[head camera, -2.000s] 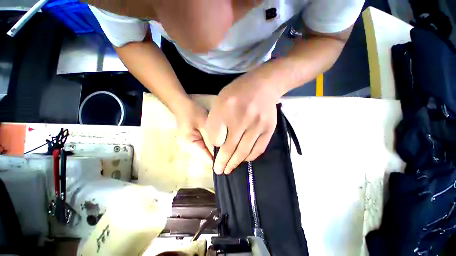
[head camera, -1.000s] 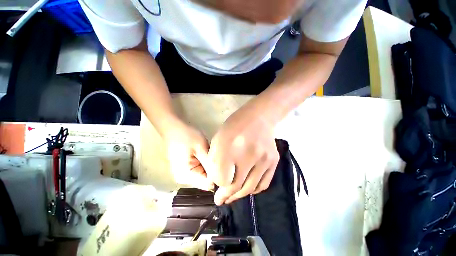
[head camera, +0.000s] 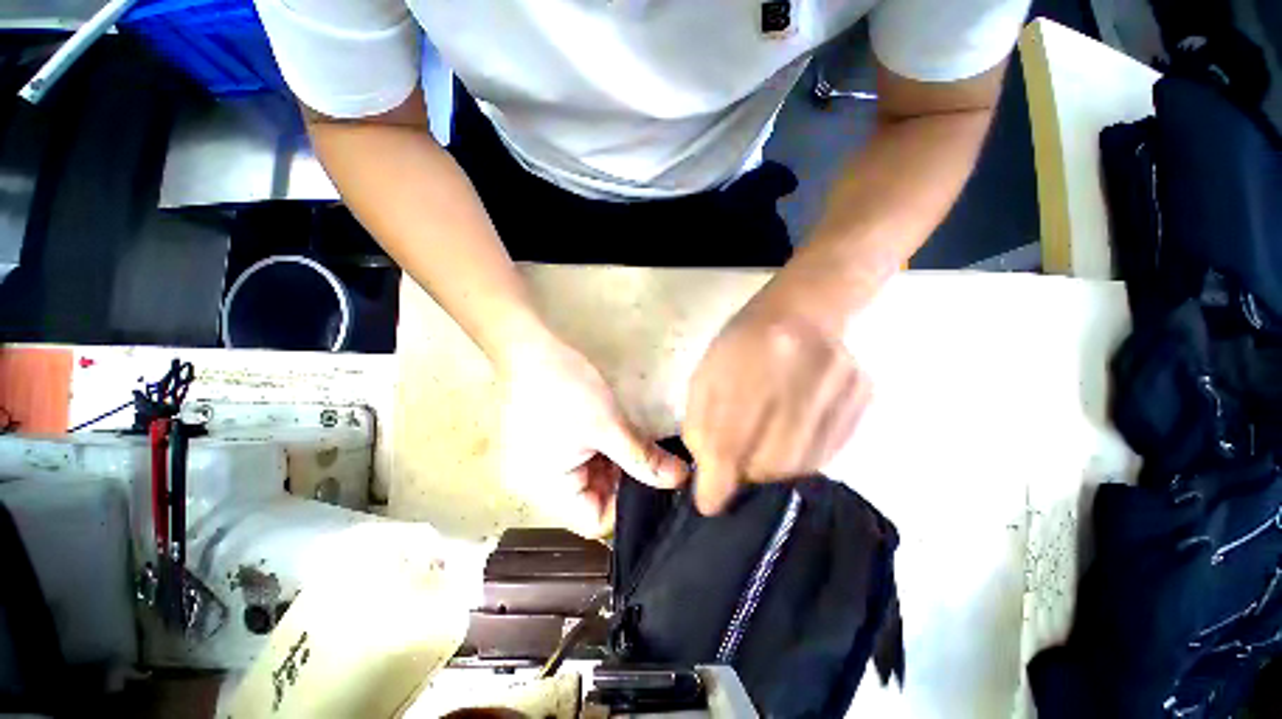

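Note:
A black fabric pouch (head camera: 830,590) with a silvery zipper (head camera: 759,576) lies at bottom centre. Its lower end is beside the presser foot area (head camera: 647,688). The hands reach in from the top, from a person facing the camera; I take them as mine. My left hand (head camera: 773,400), on the picture's right, pinches the pouch's upper edge. My right hand (head camera: 577,436), on the picture's left, holds the same edge near its corner between thumb and fingers. The fingertips are close together. The needle itself cannot be made out.
The cream machine head (head camera: 352,604) stands lower left, with red and black snips (head camera: 169,520) upright on it. A brown ribbed slide plate (head camera: 541,597) lies left of the pouch. Stacked black pieces (head camera: 1195,562) fill the far right. A person's white shirt (head camera: 633,84) is at the top.
The pouch's upper part has swung right and its zipper now slants. My left hand has moved right and up in the picture. My right hand has shifted slightly right. The person's head has left the view.

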